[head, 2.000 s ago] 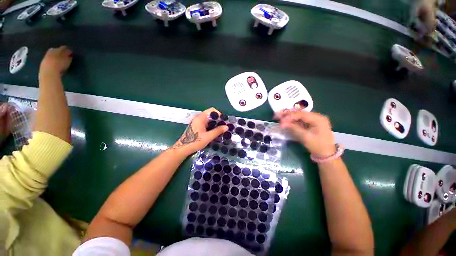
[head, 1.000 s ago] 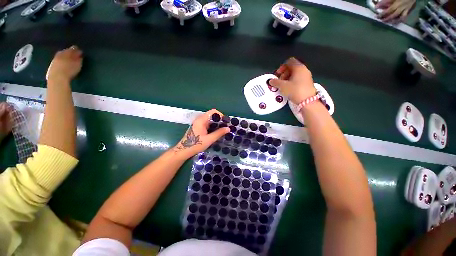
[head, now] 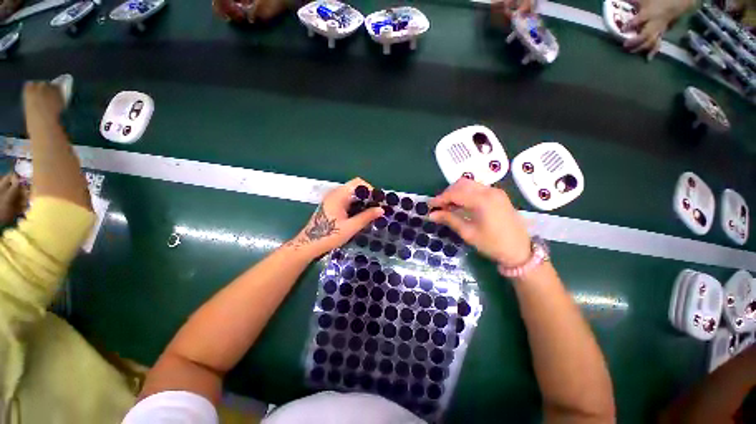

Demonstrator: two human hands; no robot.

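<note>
My left hand holds the upper left corner of a clear pad sheet with rows of black discs. A larger sheet of black discs lies flat on the green bench below it. My right hand is at the upper right edge of the held sheet, thumb and fingertips close together at a disc; whether a disc is between them I cannot tell. Two white housing covers lie on the belt beyond: one cover is partly behind my right hand, the other cover is right of it.
A pale metal rail edges the dark green belt. Open housings with blue parts stand across it. Stacked covers are at right. A neighbour in a yellow sleeve reaches over the belt at left. Other people's hands show at the far side.
My right hand has come back from the covers to the held sheet. The covers and open housings have shifted right. The neighbour's arm has moved left, and a cover now lies right of it.
</note>
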